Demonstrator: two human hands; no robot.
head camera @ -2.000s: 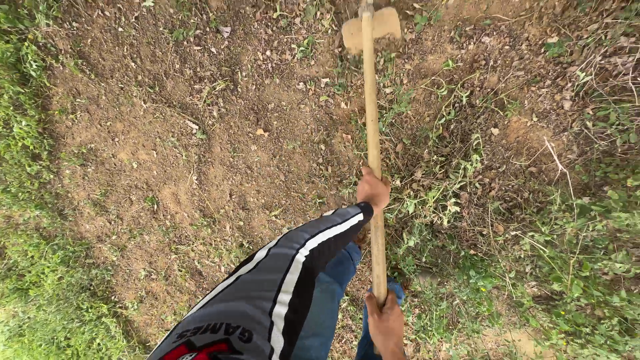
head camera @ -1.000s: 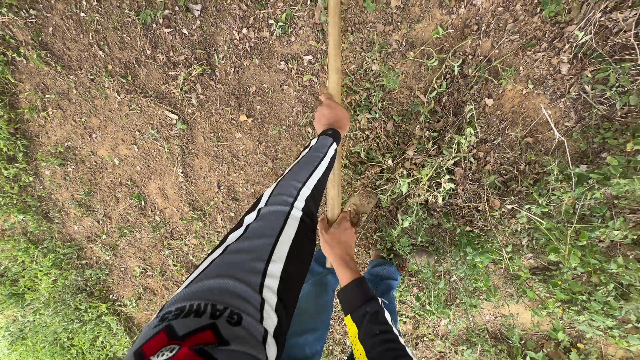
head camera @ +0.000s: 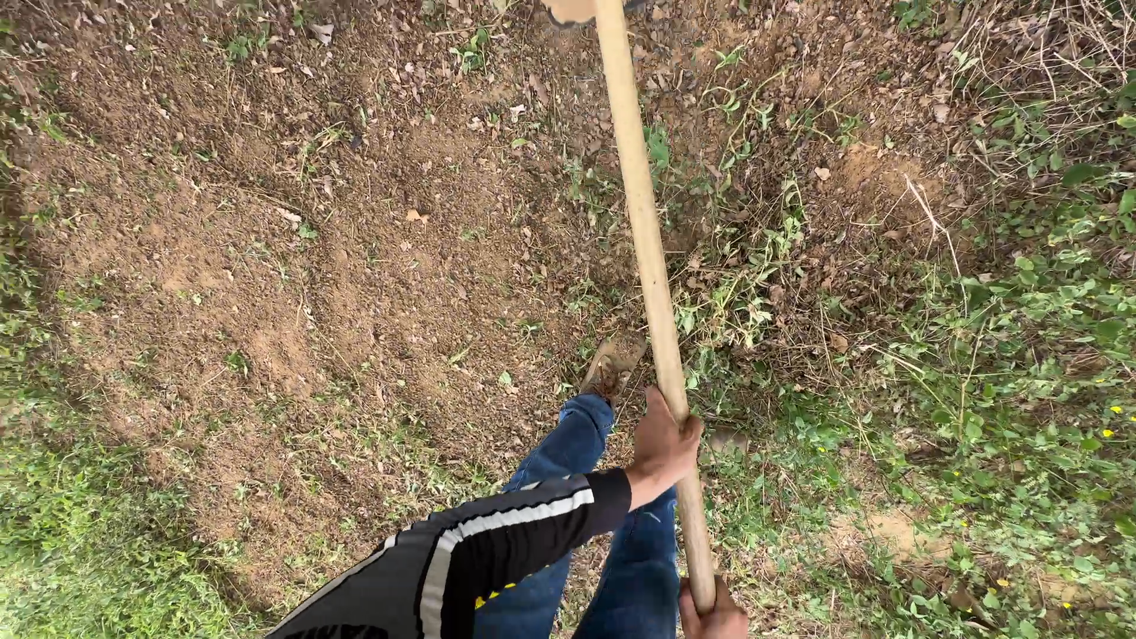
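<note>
A long wooden handle (head camera: 652, 266) runs from the top edge of the head view down to the bottom, tilted slightly. At its far end shows part of a wide, pale, soil-coloured hoe blade (head camera: 572, 11), cut off by the frame. My left hand (head camera: 666, 444), at the end of a black and grey sleeve with a light stripe, is closed around the lower part of the handle. Close to the handle's near end, my right hand (head camera: 713, 612) grips it at the bottom edge; part of that hand is out of frame.
Bare brown soil (head camera: 399, 266) with dry leaves covers the left and middle. Uprooted or flattened weeds (head camera: 754, 284) lie right of the handle. Green plants (head camera: 1047, 382) grow at the right, grass (head camera: 98, 532) at lower left. A brown shoe (head camera: 614, 366) and jeans (head camera: 555, 453) show below.
Both hands have moved down the view, toward my body, since one second ago. Part of the blade shows at the top; it was out of view then. The visible shoe is now left of the handle.
</note>
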